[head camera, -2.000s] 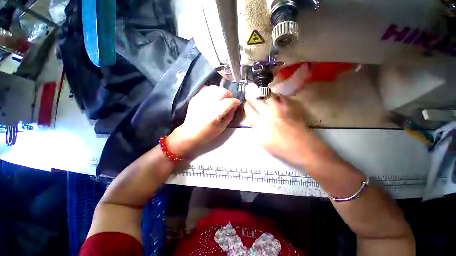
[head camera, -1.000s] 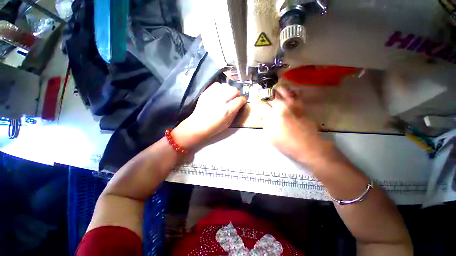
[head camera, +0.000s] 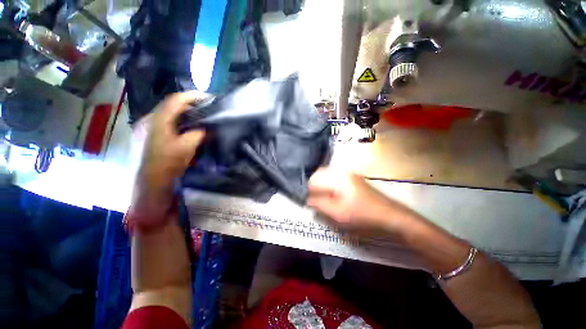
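A dark, slightly shiny garment piece (head camera: 263, 138) is bunched between my hands, in front and left of the needle area, over the table's front part. My left hand (head camera: 170, 138) grips its left side; the hand is blurred. My right hand (head camera: 337, 196) pinches its lower right edge. The presser foot area (head camera: 339, 125) shows just right of the cloth, with no cloth seen under it. The cream sewing machine (head camera: 475, 51) stands behind on the right.
A blue strip (head camera: 221, 45) hangs above the cloth. More dark cloth (head camera: 151, 58) lies at the back left. A red pad (head camera: 427, 116) is under the machine arm. A red tray (head camera: 97, 128) is at left. A blue crate (head camera: 112, 270) stands below the table edge.
Both hands have left the needle area. My left hand moved left and my right hand moved down and left, onto the cloth. The garment piece is lifted and bunched towards me.
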